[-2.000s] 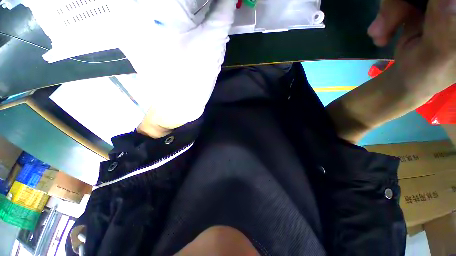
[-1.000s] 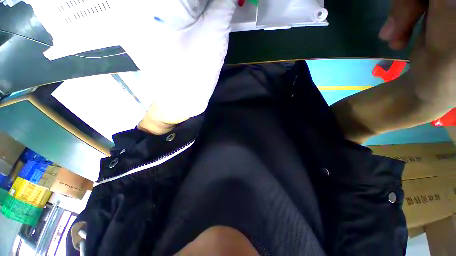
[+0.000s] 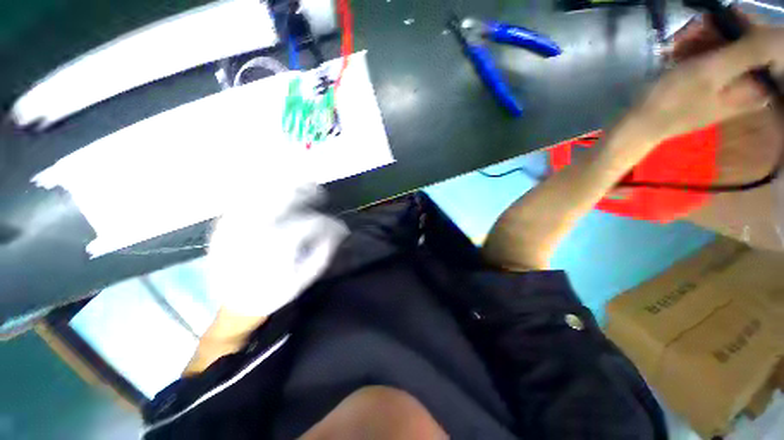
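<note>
The white housing (image 3: 172,163) lies on the dark bench. A green circuit board (image 3: 308,112) with red, blue and dark wires is near its right end. My left hand (image 3: 279,245), in a white glove, is at the housing's near edge. Its fingers blur into the white, so its grip is hidden. A thin strand (image 3: 155,249) runs left from the glove. My bare right hand (image 3: 718,82) is at the upper right, blurred, closed around a black handle that looks like the soldering iron (image 3: 722,19), away from the board. Blue-handled cutters (image 3: 492,73) lie open on the bench.
Another long white part (image 3: 146,60) lies behind the housing. The bench edge (image 3: 481,163) runs below the cutters. A red stool (image 3: 662,176) stands under my right forearm, with a black cord across it. Cartons (image 3: 696,322) are on the floor at the lower right.
The view has shifted, bringing the board, cutters and black handle into sight. My gloved hand appears lower and further left, against the housing's near edge. My right hand now shows around the black handle.
</note>
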